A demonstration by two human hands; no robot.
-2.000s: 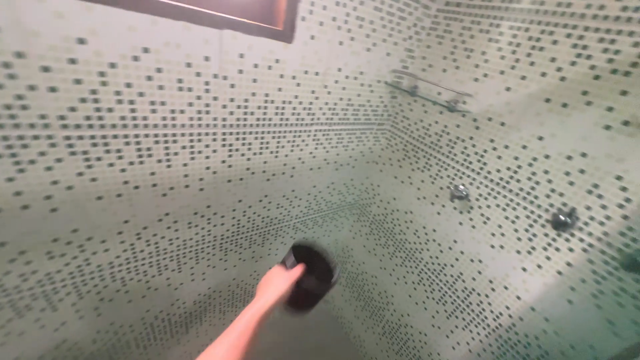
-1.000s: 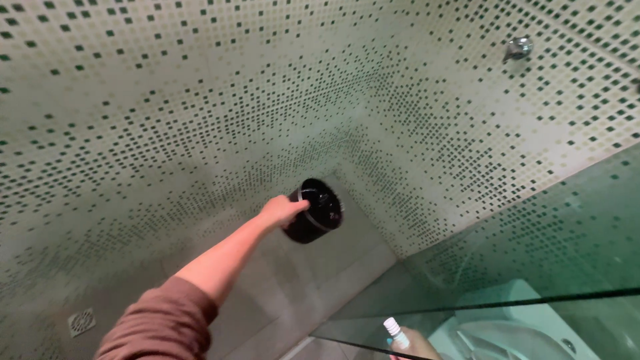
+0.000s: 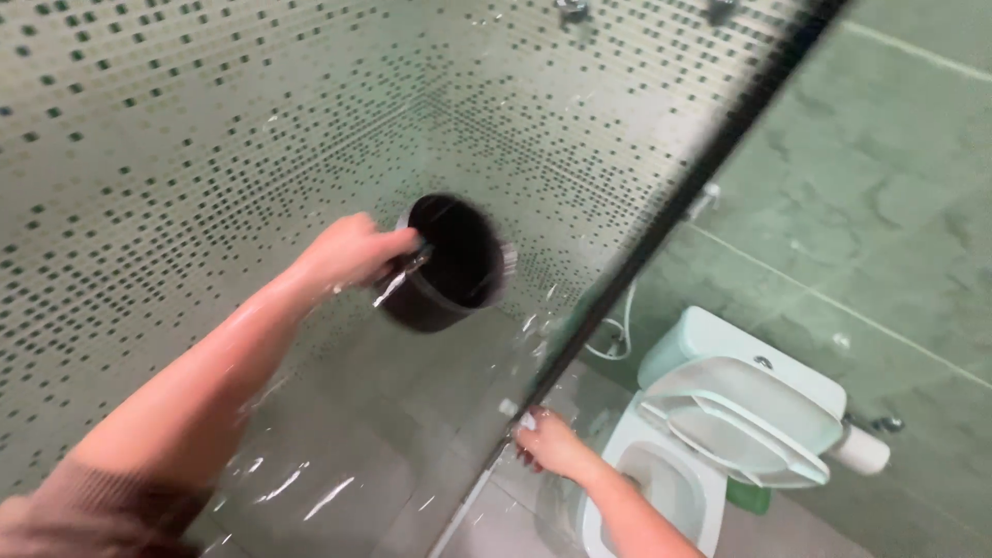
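My left hand (image 3: 360, 249) grips the rim or handle side of a dark bucket (image 3: 446, 263), which is tilted so its opening shows; which part it grips is blurred. Bright streaks of splashing water fly below the bucket and past my left forearm. My right hand (image 3: 546, 442) is at the lower middle, close to the dark edge of a glass partition (image 3: 632, 267). Its fingers are curled, with a small white piece at them, perhaps part of a bottle; most of that object is hidden.
Mosaic-tiled walls (image 3: 256, 147) meet in a corner behind the bucket. Chrome taps (image 3: 572, 9) are at the top. Right of the partition stand a toilet (image 3: 666, 480) with its lid raised, a white hose (image 3: 629, 322) and a toilet paper roll (image 3: 862, 449). Grey tiles cover the floor (image 3: 325, 480).
The bucket, still in my left hand, looks nearer, and water streaks now fly about. My right hand, at the lower edge a second ago with a white-capped object, shows more fully. The view has swung right.
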